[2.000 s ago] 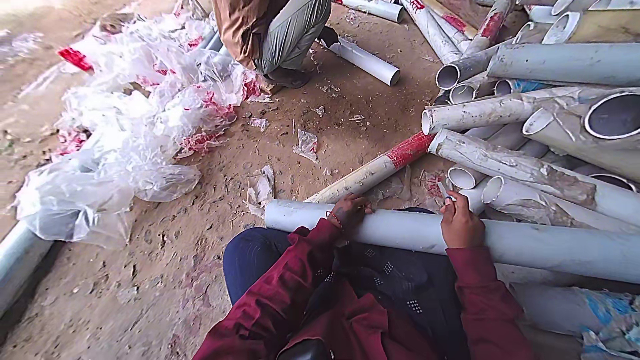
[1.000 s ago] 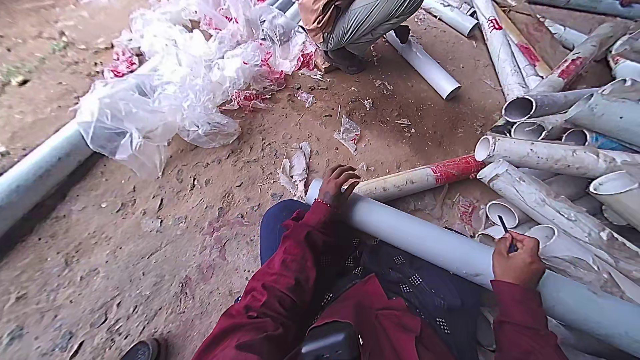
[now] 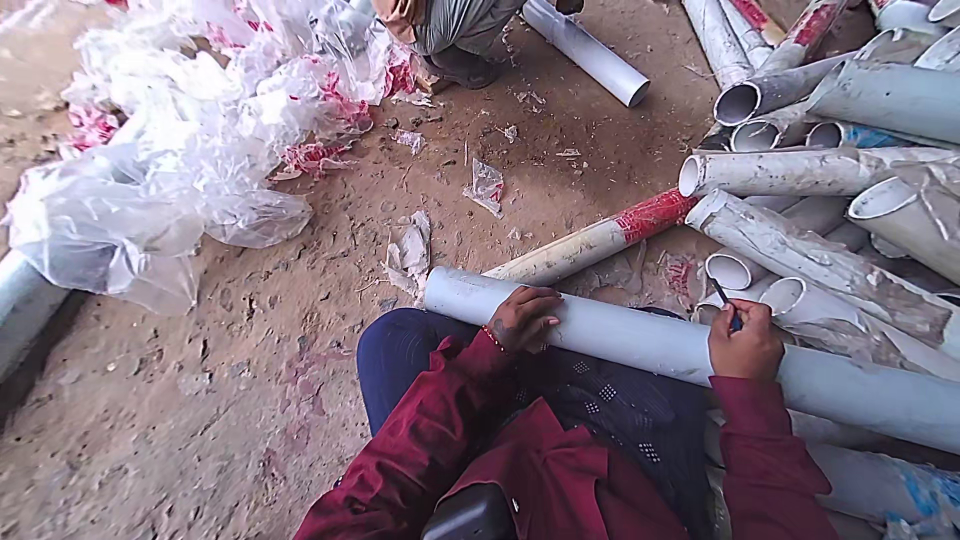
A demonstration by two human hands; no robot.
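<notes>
A long grey plastic pipe lies across my lap, its near-left end over my knee and the rest running off to the right. My left hand rests on the pipe close to that end, fingers curled over its top; whether it grips is hard to tell. In my right hand is a thin dark tool, perhaps a small blade, pointing up and left above the pipe. The heel of that hand sits against the pipe.
Many dirty plastic pipes are piled at the right. A red-and-white pipe lies beyond my lap pipe. Crumpled clear plastic film covers the ground at left. Another person crouches at the top beside a loose pipe.
Compared with one second ago, my left hand has slid from the pipe's end a little to the right along it. My right hand still holds the dark tool. The view has shifted.
</notes>
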